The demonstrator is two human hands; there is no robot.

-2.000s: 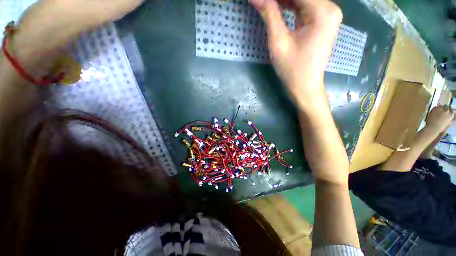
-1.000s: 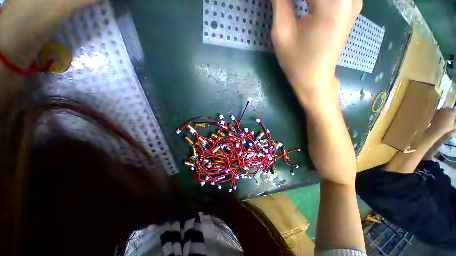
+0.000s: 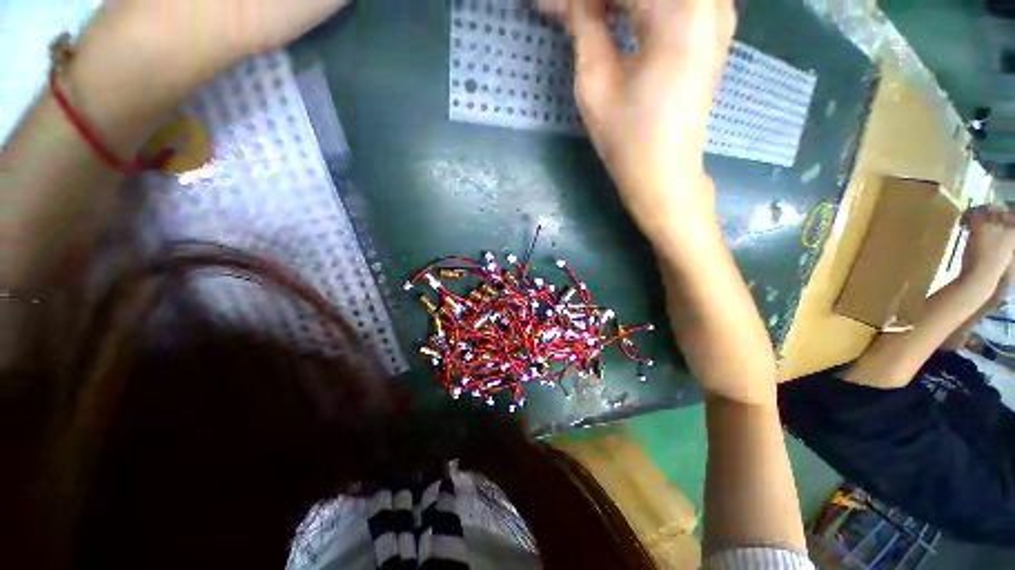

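A grey perforated plate [image 3: 512, 69] with rows of round holes lies at the top of the green bench; its right part shows past my wrist. My right hand [image 3: 651, 84] is over the plate, its fingertips at the top edge of the picture; whether they hold anything is hidden. My left forearm, with a red cord bracelet, crosses the upper left; my left hand is cut off by the top edge. A loose pile of wired components [image 3: 518, 334], red wires with white plugs and small brass cylinders, lies nearer my body.
Wide whitish perforated sheets [image 3: 262, 167] lie at left under my forearm. A yellow loop [image 3: 817, 225] lies at right. Beyond it are a cardboard sheet [image 3: 818, 323], a brown cardboard box [image 3: 890, 251] and another person's arm [image 3: 929, 317]. My hair and striped clothing fill the lower left.
My right hand has shifted slightly left over the plate. The whole view has swayed and come back, moving bench items a little. The pile looks much the same.
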